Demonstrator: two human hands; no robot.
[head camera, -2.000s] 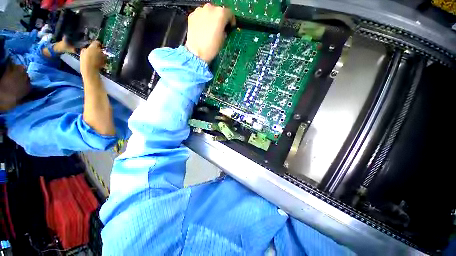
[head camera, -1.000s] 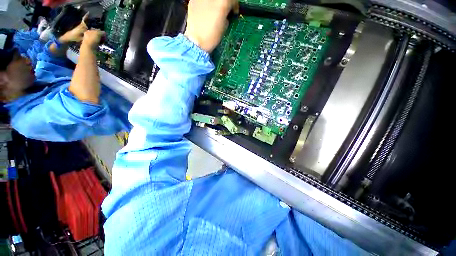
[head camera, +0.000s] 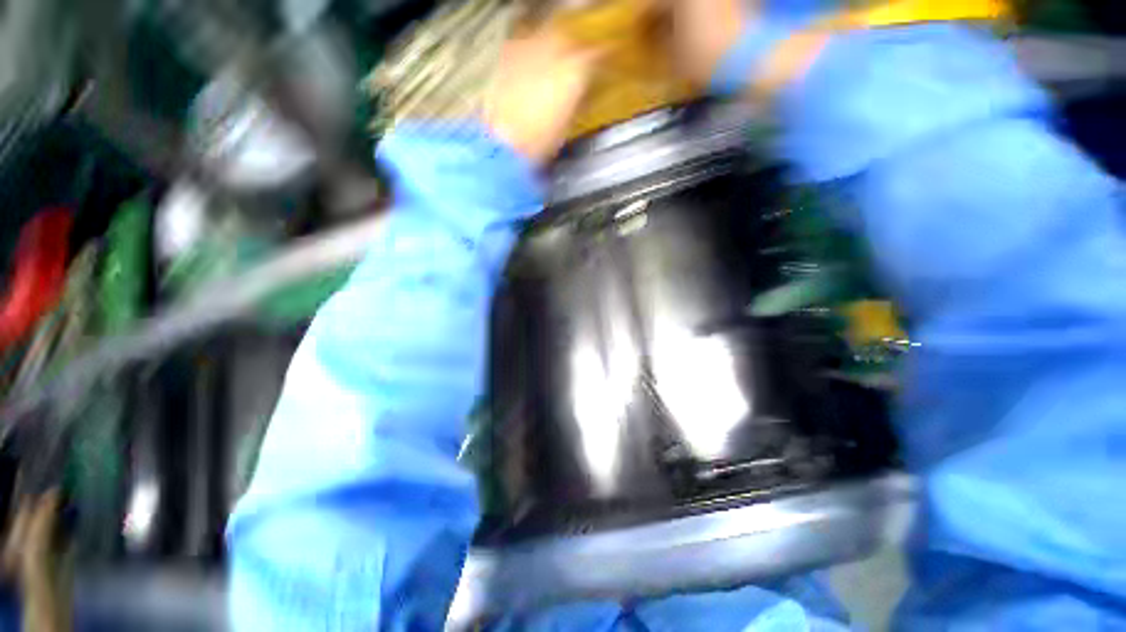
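Observation:
The view is strongly blurred. My left hand (head camera: 537, 89) is at the top centre, reaching past the far rail, beside a heap of beige components (head camera: 447, 64) and orange-yellow components (head camera: 624, 52). My right hand (head camera: 710, 40) is at the top, right of the orange-yellow heap, partly cut off by the picture's edge. Blur hides the fingers of both hands, so I cannot tell whether they hold anything. A green circuit board (head camera: 809, 266) with a yellow part (head camera: 874, 326) shows partly behind my right sleeve.
The near conveyor rail (head camera: 692, 543) crosses below my arms, and the far rail (head camera: 654, 146) lies below my hands. Shiny metal surfaces (head camera: 704, 383) lie between them. Blurred red (head camera: 37, 272) and green (head camera: 127, 259) shapes are at the left.
The view has swung to the bins beyond the rail. My left hand has left the board's far edge. My right arm and hand have come into view.

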